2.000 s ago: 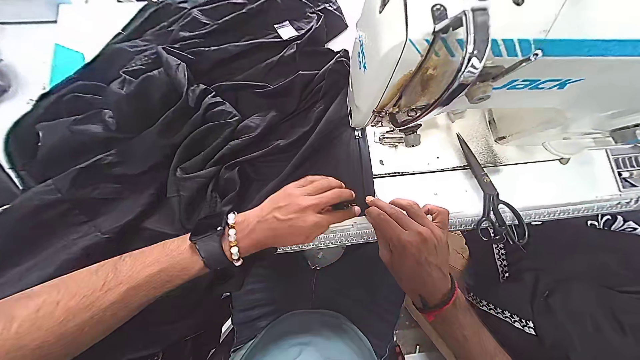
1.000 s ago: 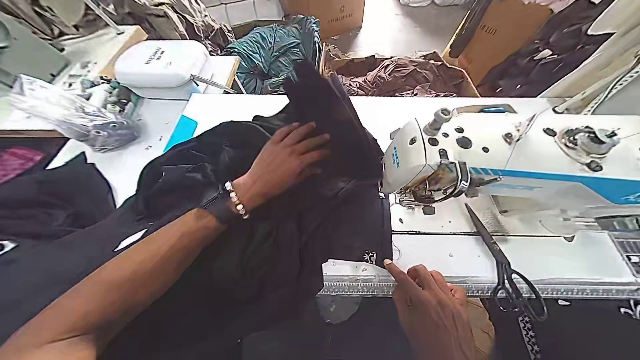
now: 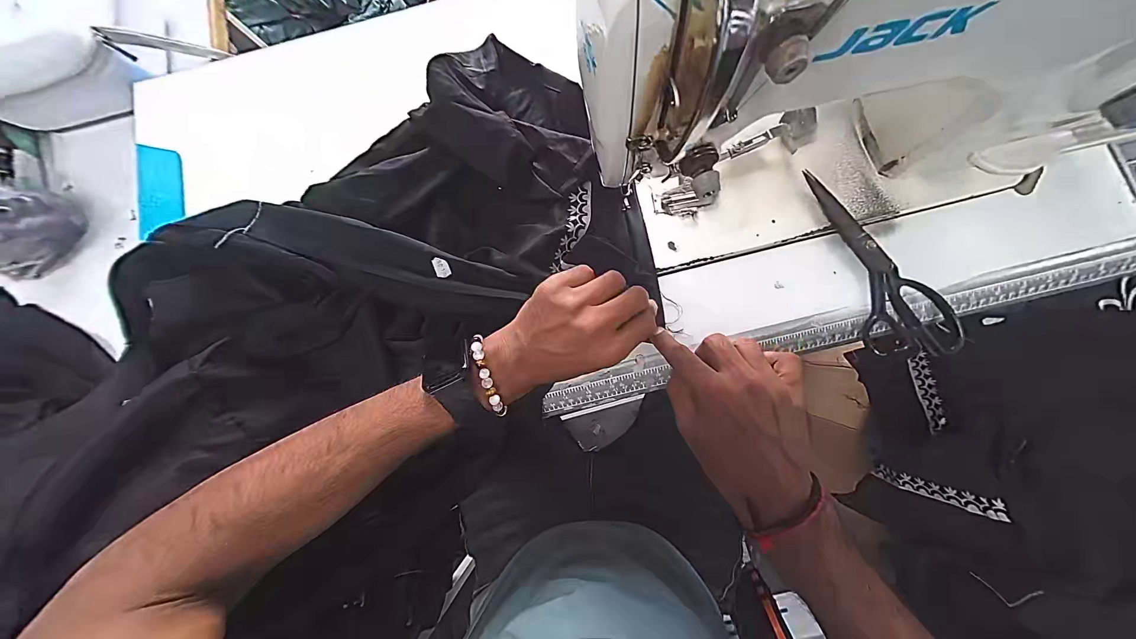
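Note:
A black garment [image 3: 355, 257] with a white embroidered band lies bunched over the left of the table, its right edge beside the presser foot [image 3: 688, 191] of the white Jack sewing machine [image 3: 843, 53]. My left hand [image 3: 577, 324], wearing a beaded bracelet, is closed on the garment's near corner. Against its fingertips rests the extended index finger of my right hand [image 3: 741, 413], at the same corner; whether it pinches cloth is hidden. Black-handled scissors [image 3: 874, 266] lie right of the hands, blades pointing away.
A measuring tape [image 3: 1021, 286] runs along the table's near edge. Another black cloth with white embroidery [image 3: 941, 497] hangs at the lower right. A blue patch [image 3: 160, 191] shows on the table at left, with a plastic bag [image 3: 40, 231] beyond it.
My left hand has come from farther up on the garment to its near corner, beside my right fingertips. The raised dark cloth is down, and an embroidered band shows near the needle. The view has tilted down.

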